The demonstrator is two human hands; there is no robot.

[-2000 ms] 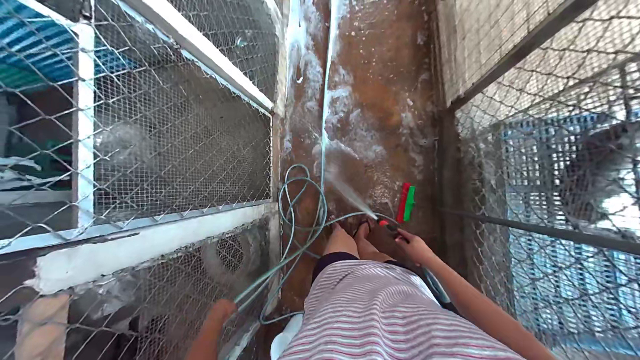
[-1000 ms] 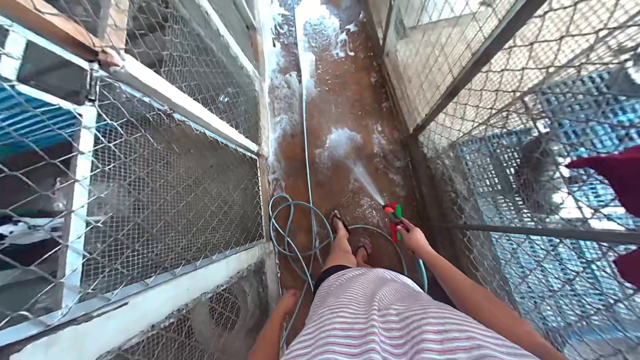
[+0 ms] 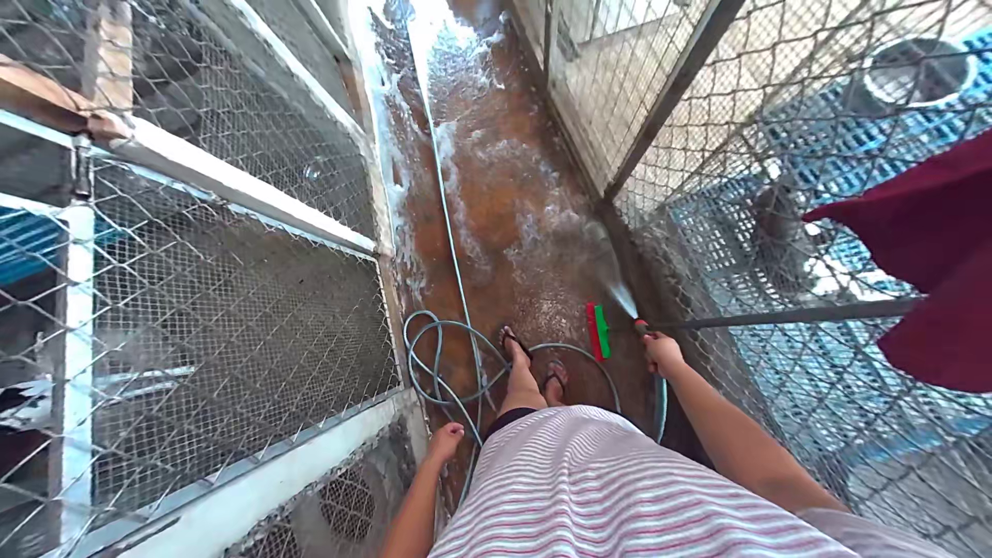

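Observation:
My right hand (image 3: 663, 354) grips the spray nozzle (image 3: 641, 325) of a garden hose, and a fan of water leaves it toward the wet, foamy floor (image 3: 504, 178). The light green hose (image 3: 446, 201) runs up the walkway and lies in loops left of my feet; part of it hangs below my right hand. A red and green brush head (image 3: 598, 332) lies on the floor just left of the nozzle. My left hand (image 3: 447, 440) is low beside the left wall, near the hose loops, its fingers curled with nothing visible in them.
Chain-link cages line both sides; the left one has a low white-topped wall (image 3: 294, 473). On the right, a metal bar (image 3: 775, 315) crosses the mesh, a dark red cloth (image 3: 930, 256) hangs, and an animal (image 3: 779, 232) is on blue slatted flooring. My sandalled feet stand among hose loops.
My right hand has moved the nozzle to the right of the brush head, and the spray now lands near the right edge of the floor. My left hand, earlier on the hose, is off it.

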